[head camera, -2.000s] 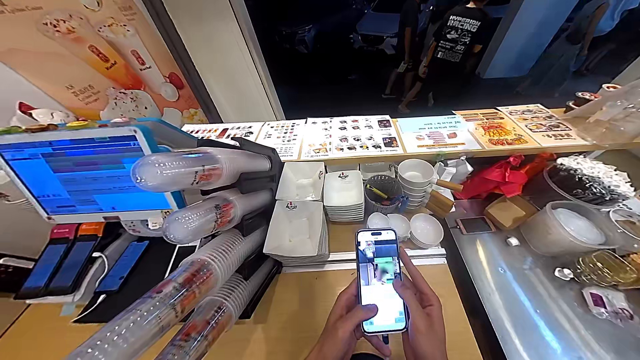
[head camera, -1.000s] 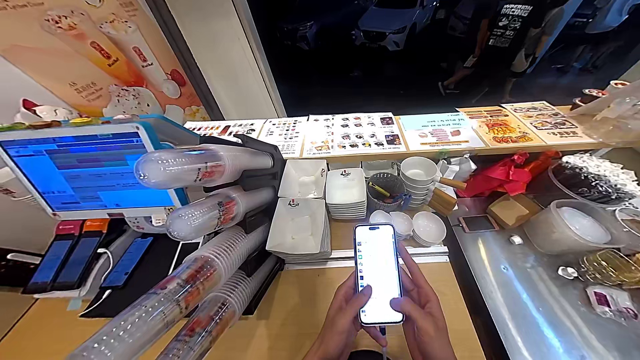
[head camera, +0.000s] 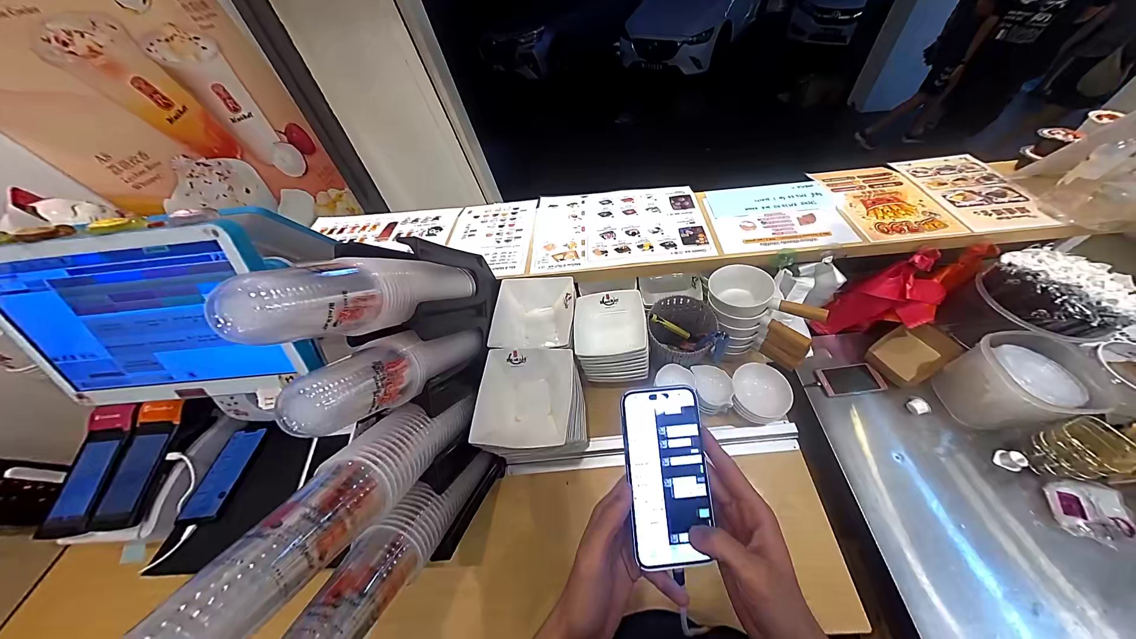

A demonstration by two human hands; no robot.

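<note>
Both of my hands hold one smartphone (head camera: 670,479) upright over the wooden counter, its lit screen facing me and a cable plugged into its lower end. My left hand (head camera: 603,555) wraps the phone's left edge and lower corner. On the right edge, my right hand (head camera: 750,541) grips it, with the thumb over the lower right of the screen. Just beyond the phone stand small white bowls (head camera: 761,390) and a stack of square white dishes (head camera: 528,404).
Stacked plastic cups (head camera: 346,302) lie in a black rack at left, beside a touchscreen monitor (head camera: 133,311) and payment terminals (head camera: 115,479). Menu sheets (head camera: 621,226) line the ledge ahead. A steel counter (head camera: 887,479) at right holds a plastic tub (head camera: 1021,382) and another phone (head camera: 850,380). People walk outside.
The held phone's screen has changed from a picture, to a mostly white page, to a partly dark display. My right thumb has shifted on the screen. Passers-by outside have moved right.
</note>
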